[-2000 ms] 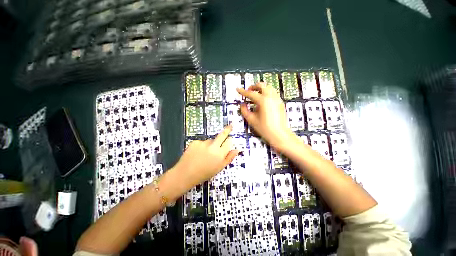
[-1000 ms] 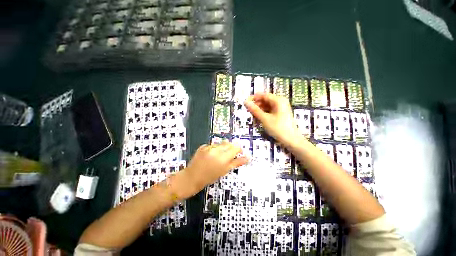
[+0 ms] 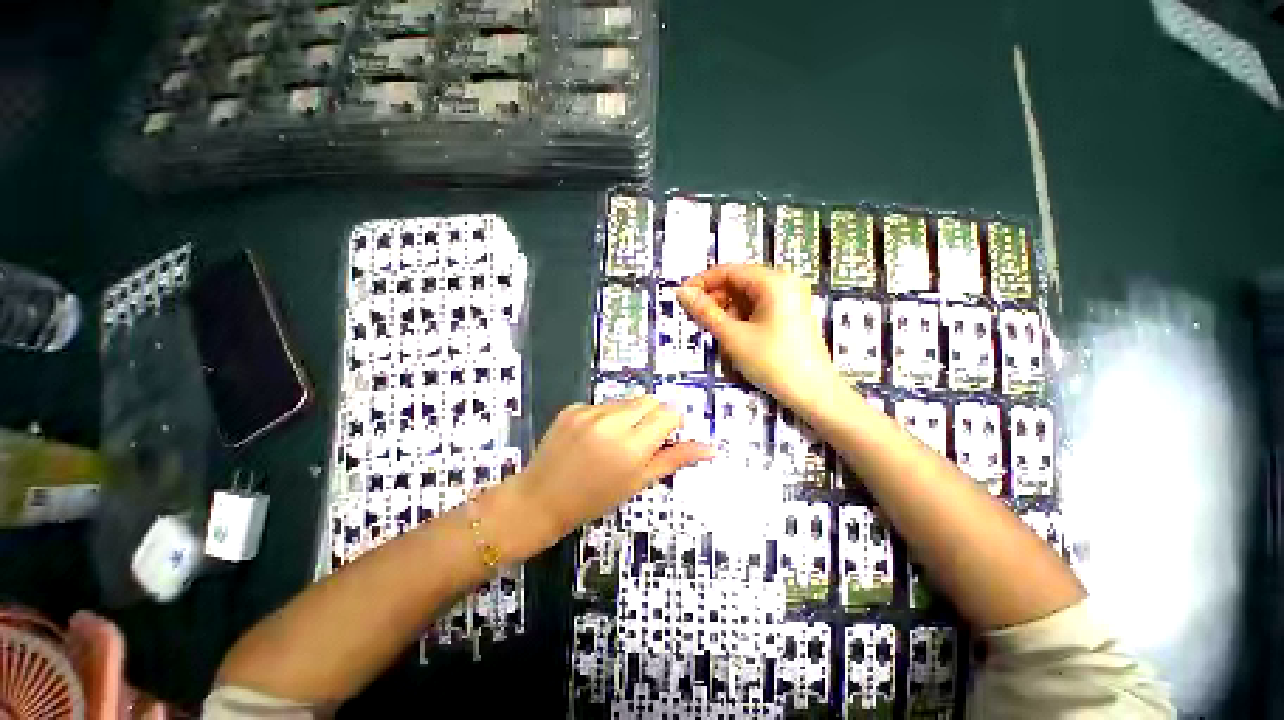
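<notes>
A clear blister tray (image 3: 831, 395) holds rows of circuit boards. Bare green boards (image 3: 852, 251) show in the top row; many lower boards wear white die-cut stickers (image 3: 972, 349). My right hand (image 3: 768, 331) is over the second row, thumb and index fingertips together at the top of a white-covered board (image 3: 682, 335); whether they pinch a sticker cannot be told. My left hand (image 3: 599, 457) rests lower left over a white sticker sheet (image 3: 697, 619) lying on the tray, fingers apart from the thumb; what lies under the fingers is hidden.
Spare sticker sheets (image 3: 423, 380) lie left of the tray. A tall stack of loaded trays (image 3: 394, 141) stands behind them. A phone (image 3: 249, 345), white charger (image 3: 237, 521), bottle (image 3: 35, 307) and pink fan (image 3: 42, 675) are at far left. A glaring clear sheet (image 3: 1148, 478) lies right.
The view has shifted, so the tray sits further right than two seconds ago. My left index finger, earlier extended near the second row, is drawn back lower. My right fingertips stay near the second row.
</notes>
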